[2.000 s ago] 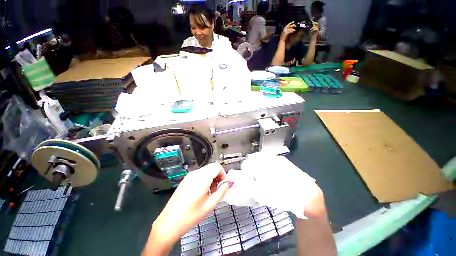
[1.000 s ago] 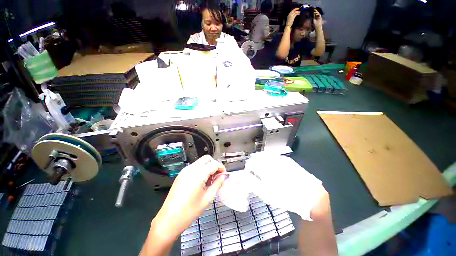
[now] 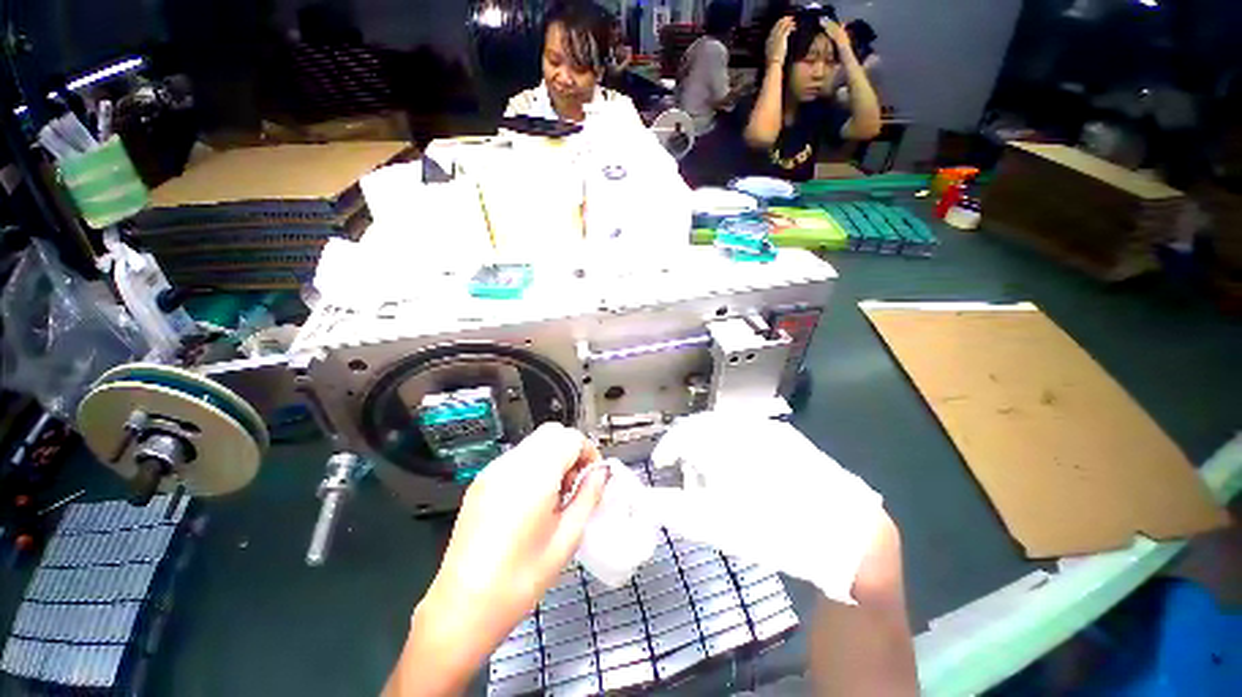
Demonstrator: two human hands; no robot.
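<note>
My left hand [image 3: 524,511] is bare and pinches a bunched white glove [image 3: 620,528] in front of the machine. My right hand [image 3: 776,497] wears a white knit glove, and its fingers point left, close to the bunched glove. Glare hides whether the right fingers grip it. Below the hands, silver-grey component blocks [image 3: 654,620] lie in tight rows on the dark green mat. The grey machine [image 3: 647,375] stands behind the hands, with teal-edged fixtures [image 3: 460,422] inside its dark round rotary head [image 3: 395,395].
A cream reel [image 3: 204,456] and a short shiny rod [image 3: 327,511] are at left. More blocks [image 3: 89,586] lie at far left. A cardboard sheet [image 3: 1042,422] lies at right. Two people [image 3: 565,82] are behind the machine. Stacked boards [image 3: 259,211] stand at left rear.
My left hand stays pinched on the bunched glove, whose hanging part has shifted left and bunched up. My gloved right hand has moved slightly. The person at right rear has both hands on the head.
</note>
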